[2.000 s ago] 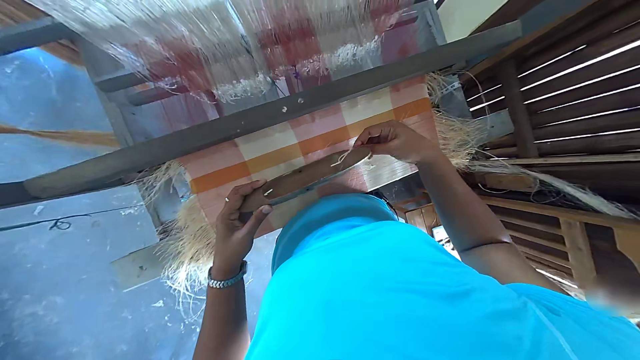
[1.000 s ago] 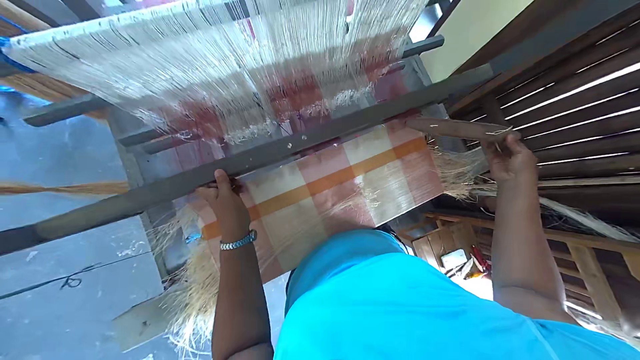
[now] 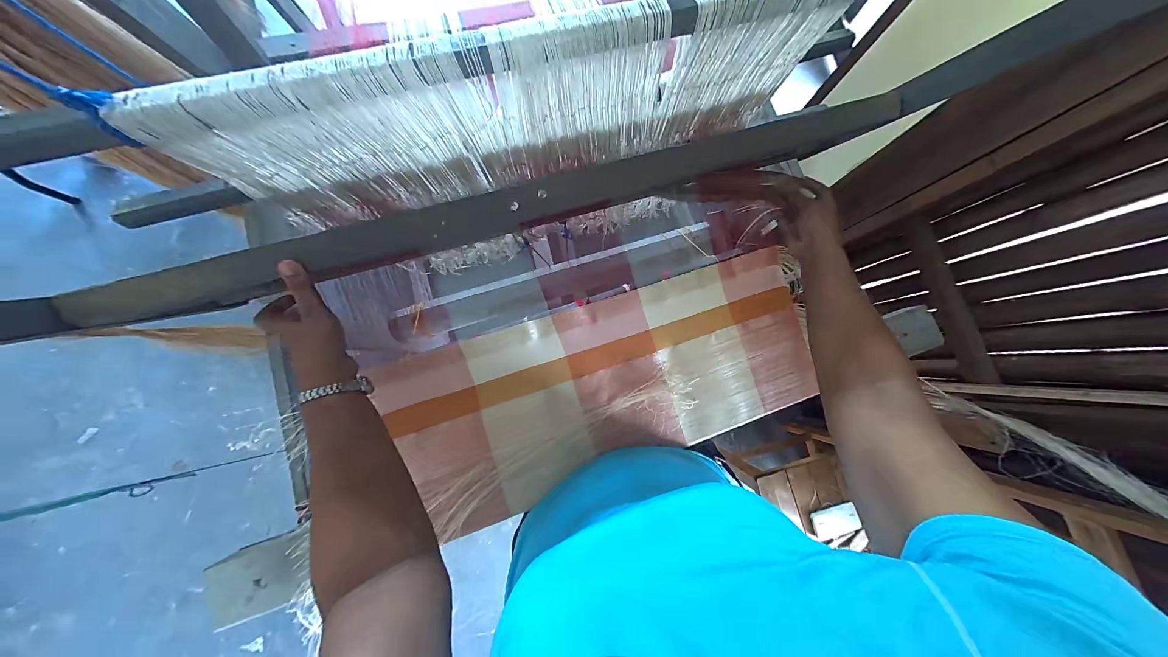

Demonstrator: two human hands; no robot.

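My left hand (image 3: 303,324) rests at the lower edge of the loom's dark wooden beater beam (image 3: 474,222), one finger against it. At the right end of the warp, my right hand (image 3: 803,210) is on a brown wooden piece (image 3: 735,186), seemingly the shuttle, which runs in under the beam; its far part is hidden. Between my arms lies plaid woven cloth (image 3: 611,351) in pink, cream and orange, with loose fibre ends on it. Beyond the beam hang the white string heddles (image 3: 474,100). Open warp threads show between beam and cloth.
A slatted wooden wall (image 3: 1049,274) stands close on the right. Blue cord (image 3: 87,102) ties the heddle bar at the upper left, near brown fibre bundles (image 3: 55,46). A board (image 3: 255,579) juts from the frame at lower left, and a bundle of pale fibres (image 3: 1058,447) hangs at right.
My right hand has moved from out at the right to the warp's right edge with the wooden piece. The beam now stands farther from the cloth's edge, and warp shows between them.
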